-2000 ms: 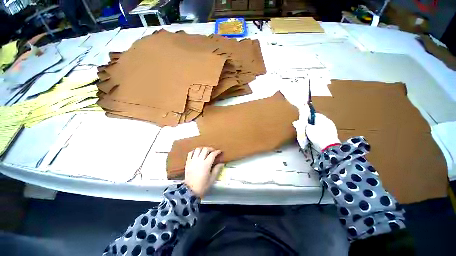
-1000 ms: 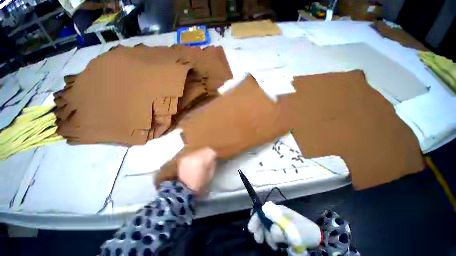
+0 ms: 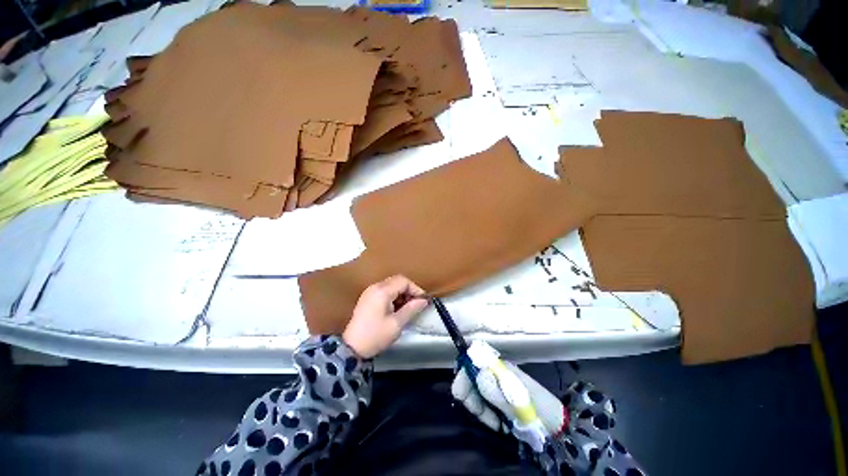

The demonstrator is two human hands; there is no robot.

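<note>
A brown panel (image 3: 456,218) lies folded or flat on the white paper-covered table in front of me. My bare left hand (image 3: 386,314) pinches its near edge between thumb and fingers. My right hand (image 3: 507,395), in a white and yellow knitted glove, holds dark scissors (image 3: 450,323). The scissor tips are at the panel's near edge, beside my left fingertips. The blades look nearly closed. The panel's right end meets the brown pieces at the right (image 3: 688,200).
A large fanned brown stack (image 3: 242,102) lies at the far left, beside yellow layers (image 3: 60,167). Dark offcuts (image 3: 549,270) are scattered on the white paper. A blue tray (image 3: 398,5) is cut off by the top edge. The table's front edge (image 3: 232,358) curves before me.
The scissors have come up from below the table edge to the panel's near edge. My left hand now pinches that edge, and the panel lies flatter. The camera view has tilted down.
</note>
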